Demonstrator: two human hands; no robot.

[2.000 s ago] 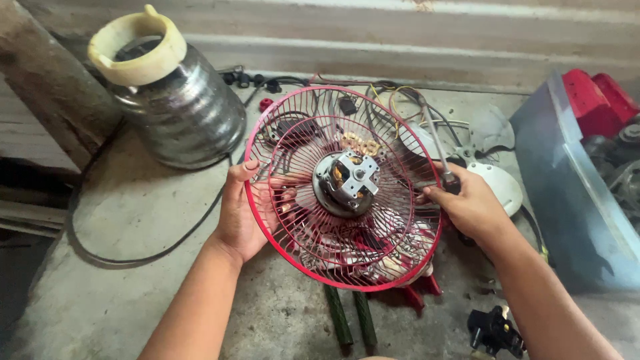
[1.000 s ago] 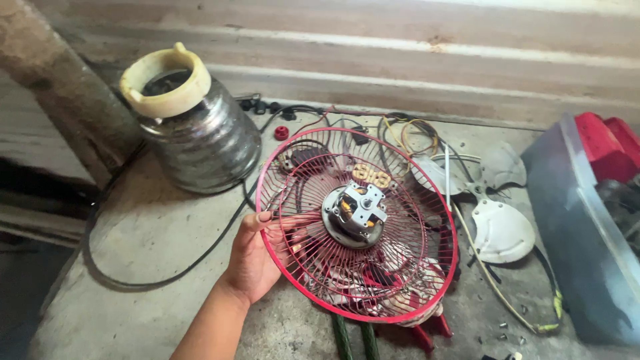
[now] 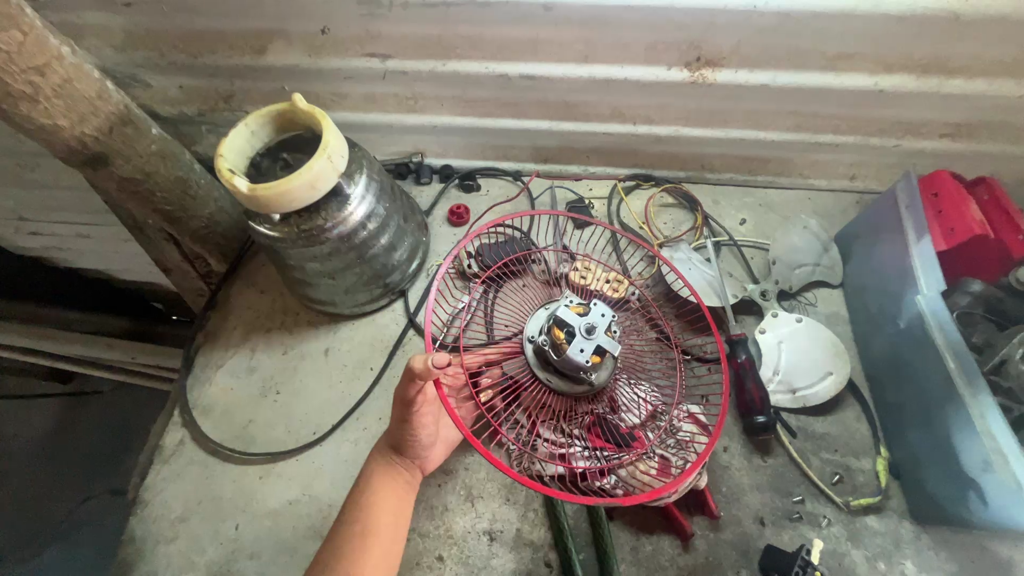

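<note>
A red wire fan guard (image 3: pixel 694 288) with a metal-cased electric motor (image 3: pixel 588 330) at its centre is tilted toward me. My left hand (image 3: pixel 436 404) grips its left rim, thumb in front and fingers behind the wires. My right hand is out of view. Right of the guard, a screwdriver with a dark red and black handle (image 3: pixel 748 384) lies with its shaft across the metal fan blades (image 3: pixel 802 360). Behind the guard, seen through the wires, are a cream terminal block or socket piece (image 3: pixel 598 278) and a red and white bundle that I cannot make out clearly.
A large jar with a cream collar (image 3: pixel 344 232) stands at the back left, a black cable (image 3: pixel 320 440) looping around it. A translucent plastic bin (image 3: pixel 920 360) of parts is at the right. Wires, small screws (image 3: pixel 798 500), a red knob (image 3: pixel 458 214) and a black part (image 3: pixel 788 560) lie about.
My right hand, at the guard's right rim with the screwdriver two seconds ago, has left the view. The screwdriver now lies over the fan blades. My left hand still holds the guard.
</note>
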